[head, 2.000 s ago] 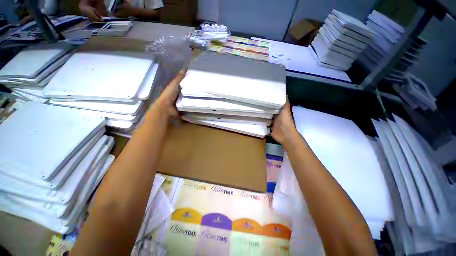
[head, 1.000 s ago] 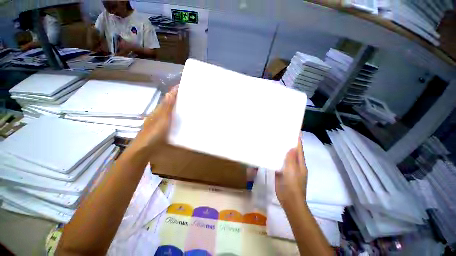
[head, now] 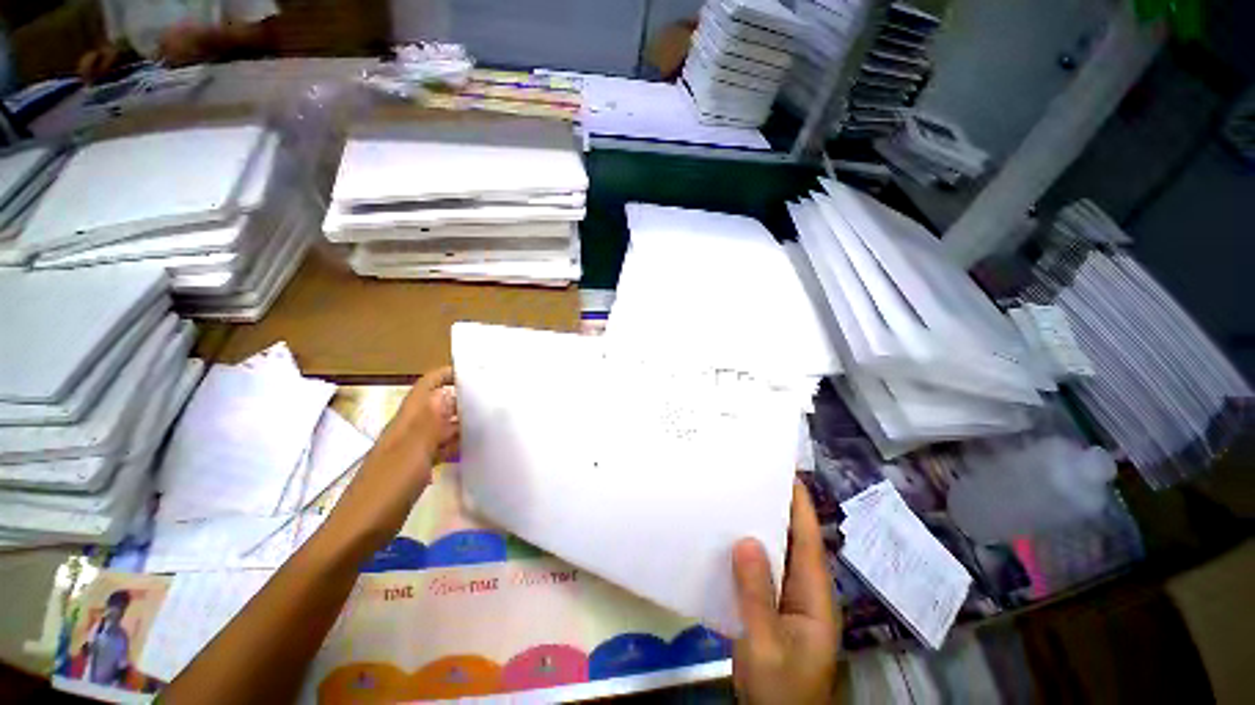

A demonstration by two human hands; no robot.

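Note:
A white flat slab (head: 592,468) is held tilted above the printed mat, its broad plain face towards me. Faint marks show near its upper right part. My left hand (head: 430,420) grips its left edge, with most fingers hidden. My right hand (head: 787,620) grips the lower right corner, thumb on the near face and fingers at the side. I cannot tell whether the slab is sleeved. A flat pile of white sleeves (head: 716,276) lies just beyond it. The printed mat (head: 482,599) shows coloured scallops and lettering below.
White slabs are stacked at far centre (head: 461,172) on brown cardboard (head: 330,331), and in stacks at left (head: 69,331). Creased papers (head: 241,441) lie left. At right are fanned white layers (head: 922,303), printed slips (head: 908,565) and a translucent object (head: 1032,489). A person's hands show far left.
At first both hands held the stack at far centre. They then lifted one slab, and now hold it lower and nearer over the mat. The view has shifted right and down.

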